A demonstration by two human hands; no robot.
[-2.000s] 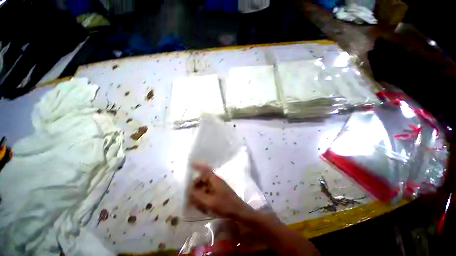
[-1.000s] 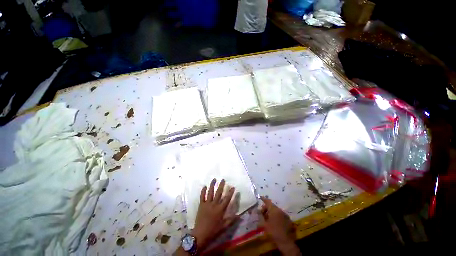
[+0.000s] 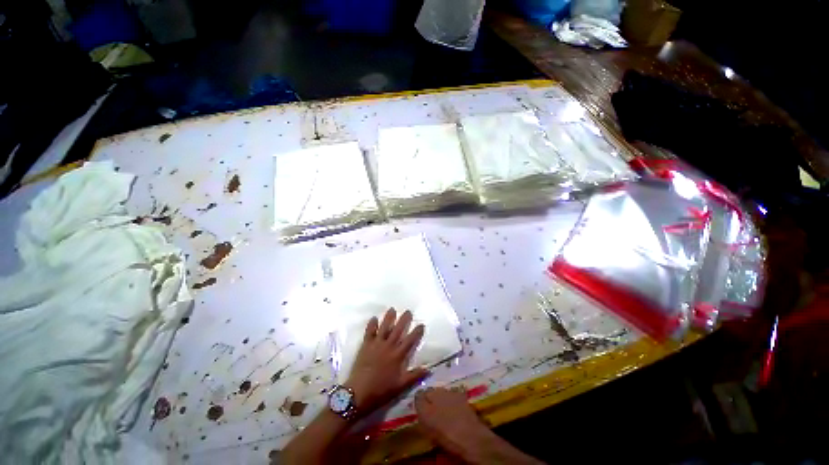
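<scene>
A folded white garment (image 3: 395, 281) lies flat in a clear bag in front of me. The bag's red strip (image 3: 400, 421) shows along the near table edge, partly covered by my hands. My left hand (image 3: 386, 356), with a round-dial wristwatch (image 3: 342, 400), lies flat on the garment's lower part, fingers spread. My right hand (image 3: 445, 413) is at the bag's open end by the red strip, its fingers curled and partly hidden; whether it pinches the film cannot be told.
Stacks of packed garments (image 3: 324, 188) stand in a row at the far side of the table. A heap of unfolded white garments (image 3: 86, 309) lies on the left. Clear empty bags with red edges (image 3: 627, 245) are fanned on the right. The table's yellow-brown edge (image 3: 545, 386) runs nearest me.
The folded garment went from partly lifted to lying flat. My left hand came into view and stays on it. My right hand has moved left along the bag's near end.
</scene>
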